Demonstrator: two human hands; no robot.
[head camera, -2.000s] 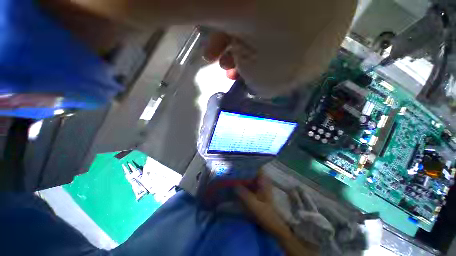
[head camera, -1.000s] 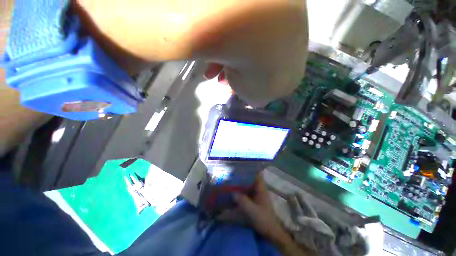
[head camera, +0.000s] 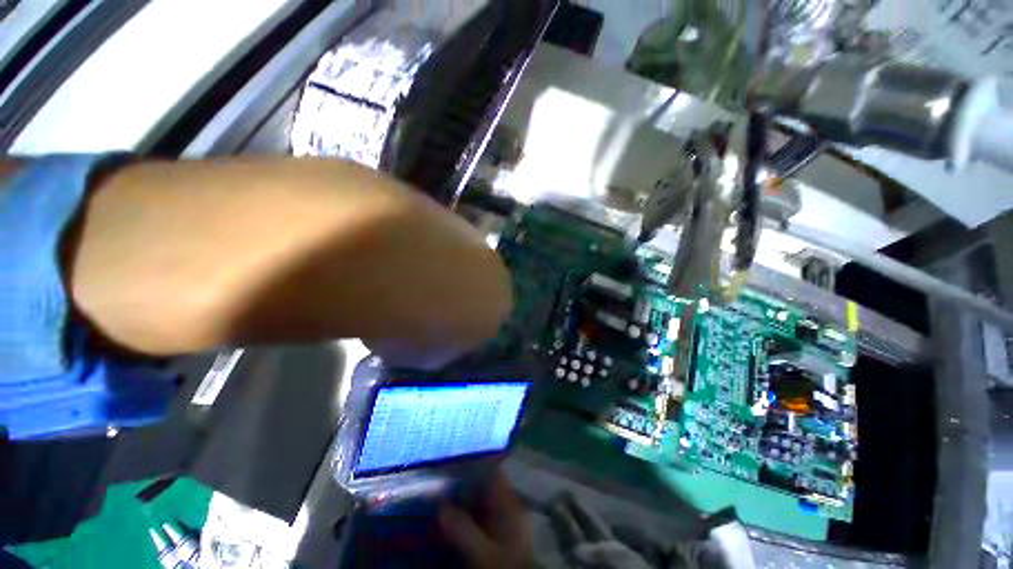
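The teach pendant (head camera: 442, 427), with a bright blue-white screen, is at lower centre, its lower part dark. My left hand (head camera: 450, 300) comes in from the left on a bare forearm, with a blue strap at the wrist, and lies at the pendant's upper edge. Its fingers are hidden, so its grip cannot be told. My right hand (head camera: 492, 528), blurred and partly cut off by the bottom edge, holds the pendant's lower right side by the keys. The green circuit board (head camera: 722, 383) lies right of the pendant, crowded with parts.
Hoses and a metal head (head camera: 711, 211) hang over the board's back edge. A thick white-grey conduit (head camera: 889, 106) is at upper right. A silvery foil-like bundle (head camera: 353, 95) is at upper left. Grey crumpled cloth (head camera: 600, 545) lies before the board. Small tubes (head camera: 176, 547) lie on a green mat (head camera: 83, 522).
The view has shifted, so the pendant and board appear further left and more of the machine shows above. My left hand stays at the pendant's upper edge, my right at its lower side.
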